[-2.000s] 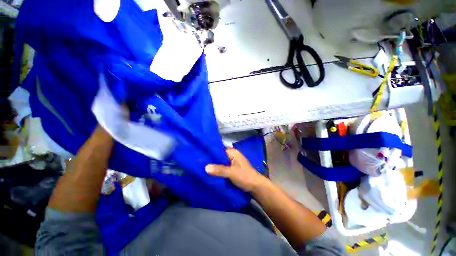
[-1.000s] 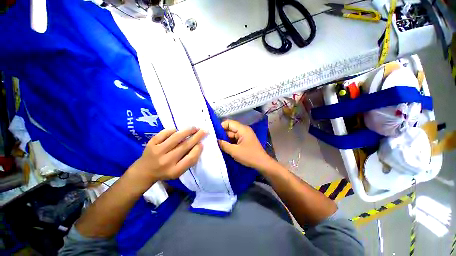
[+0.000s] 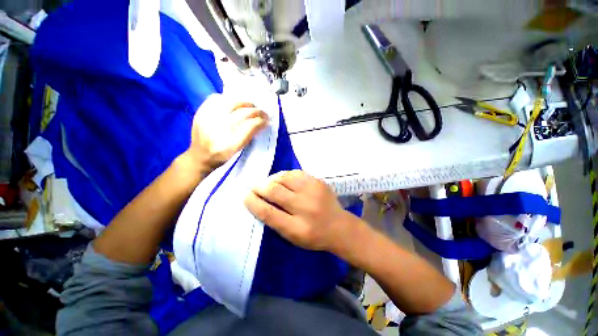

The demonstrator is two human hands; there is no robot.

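Note:
The white strip [image 3: 219, 252] runs from the presser foot area [image 3: 280, 85] towards my lap, its lower part curved, with a blue line along it. The royal-blue garment [image 3: 124, 98] spreads to the left and shows beneath the strip. My left hand [image 3: 226, 131] grips the strip just below the presser foot. My right hand [image 3: 295, 209] pinches the strip's right edge and the blue fabric lower down, fingertips on the white. The printed lettering is hidden. Whether the strip lies under the foot cannot be told.
The shears [image 3: 408, 98] lie right of the needle, with yellow-handled snips [image 3: 490, 112] further right. A yellow tape [image 3: 522, 144] hangs over the table's right end. The side bin [image 3: 556, 289] holds white bundles, with blue strips [image 3: 469, 206] across it. A white paddle [image 3: 143, 36] hangs upper left.
Both hands have moved up towards the needle with the strip. The strip, flat one second ago, is now bent in a curve. The printed lettering has gone out of sight.

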